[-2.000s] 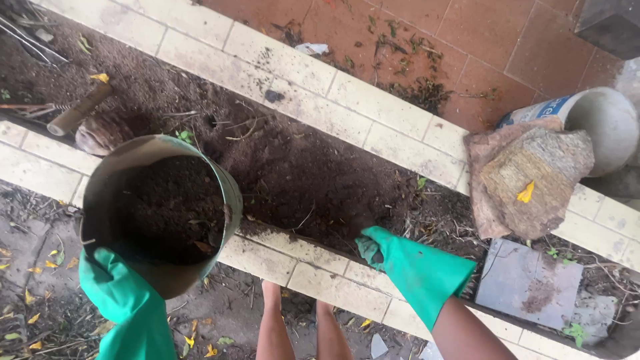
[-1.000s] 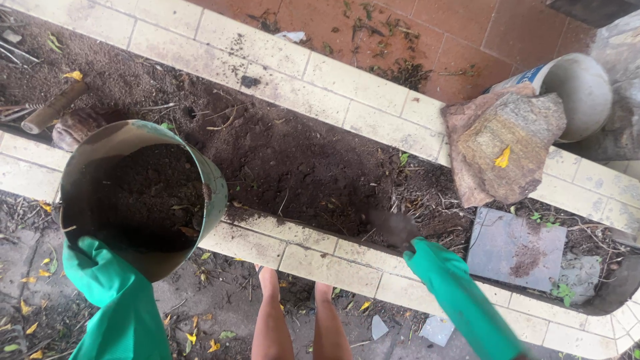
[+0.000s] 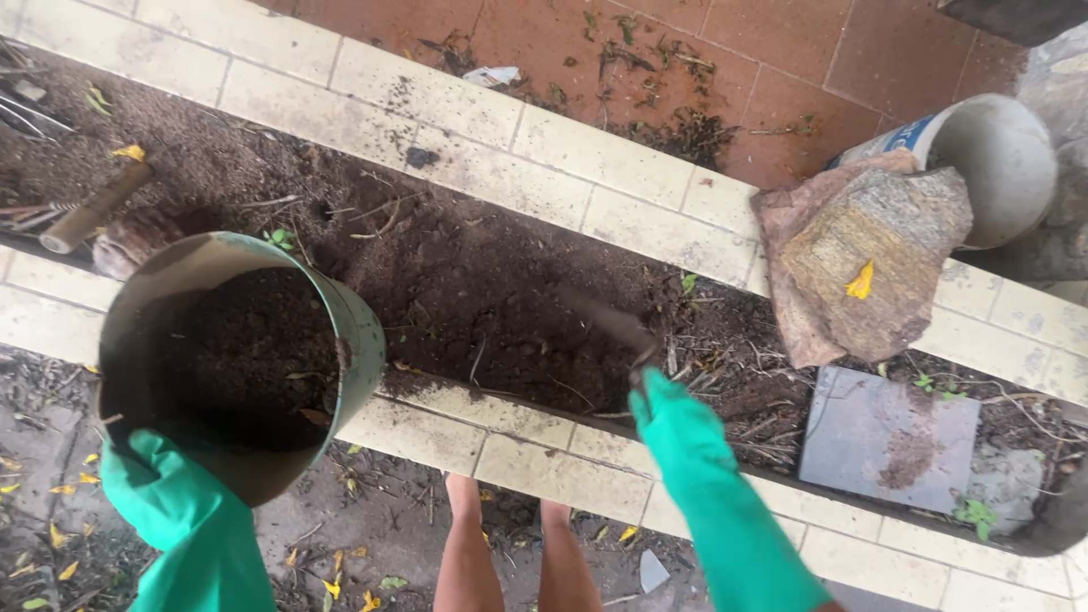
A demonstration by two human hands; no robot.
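My left hand [image 3: 166,489], in a green rubber glove, grips the near rim of a green bucket [image 3: 361,340] that holds dark soil [image 3: 255,348]. The bucket is tilted over the near edge of a long planter bed. My right hand [image 3: 676,408], gloved the same way, is closed on the handle of a hand trowel [image 3: 616,323]. Its blade is blurred and lies over the dark soil [image 3: 501,297] in the middle of the bed. Part of the trowel's handle is hidden in the glove.
Cream tiled edges [image 3: 680,234] run along both sides of the bed. Flat stones [image 3: 867,255] rest on the far edge beside a white bucket [image 3: 1003,170] on its side. A grey tile [image 3: 888,433] lies at the right, a wooden stick [image 3: 98,208] at the left. Bare legs [image 3: 476,552] stand at the near side.
My right hand has come up and over the bed from its near edge, and the trowel now shows plainly. My left hand has kept its hold on the bucket.
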